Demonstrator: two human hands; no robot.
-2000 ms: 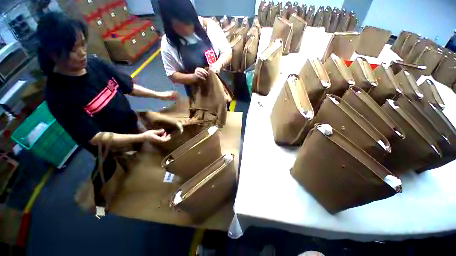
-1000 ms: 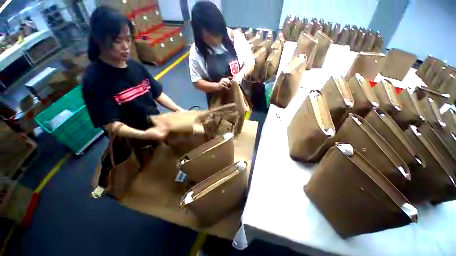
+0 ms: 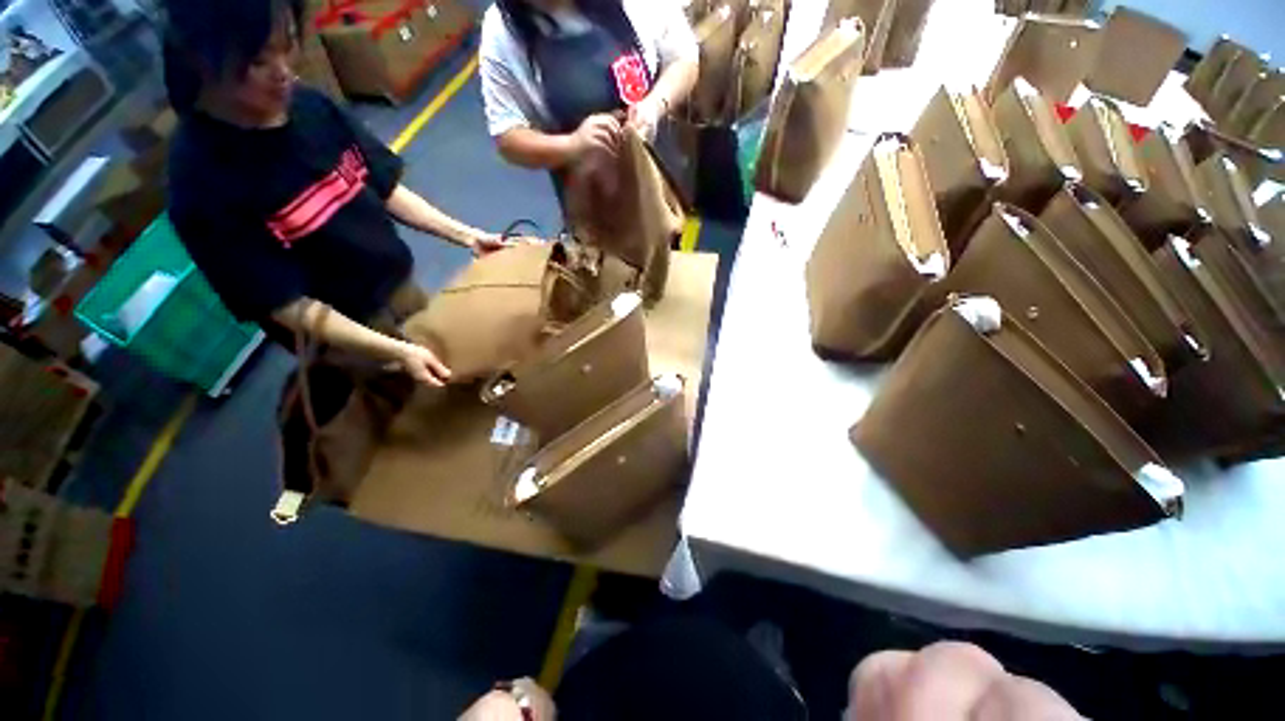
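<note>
Several brown structured handbags stand upright on the white-covered table (image 3: pixel 789 528). The nearest handbag (image 3: pixel 986 430) has white tufts at its top corners and a small stud on its face. My right hand (image 3: pixel 958 683) is at the bottom edge, below the table edge, blurred and cut off; its fingers look curled. At the bottom edge left of centre a bit of my left hand and wrist (image 3: pixel 505 701) shows, with a bracelet or watch; its fingers cannot be made out. Neither visible part touches a bag.
Two upright handbags (image 3: pixel 606 472) stand on a cardboard sheet (image 3: pixel 437 486) to the left. A person in black (image 3: pixel 289 211) reaches over a flat bag there. Another person (image 3: pixel 571 85) handles a tote (image 3: pixel 627 211). A green crate (image 3: pixel 176 310) and cartons (image 3: pixel 388 49) are behind.
Both my hands have come into view at the bottom edge. The person in black has lowered the brown bag flat onto the cardboard and moved their hands apart. The view has tilted downward.
</note>
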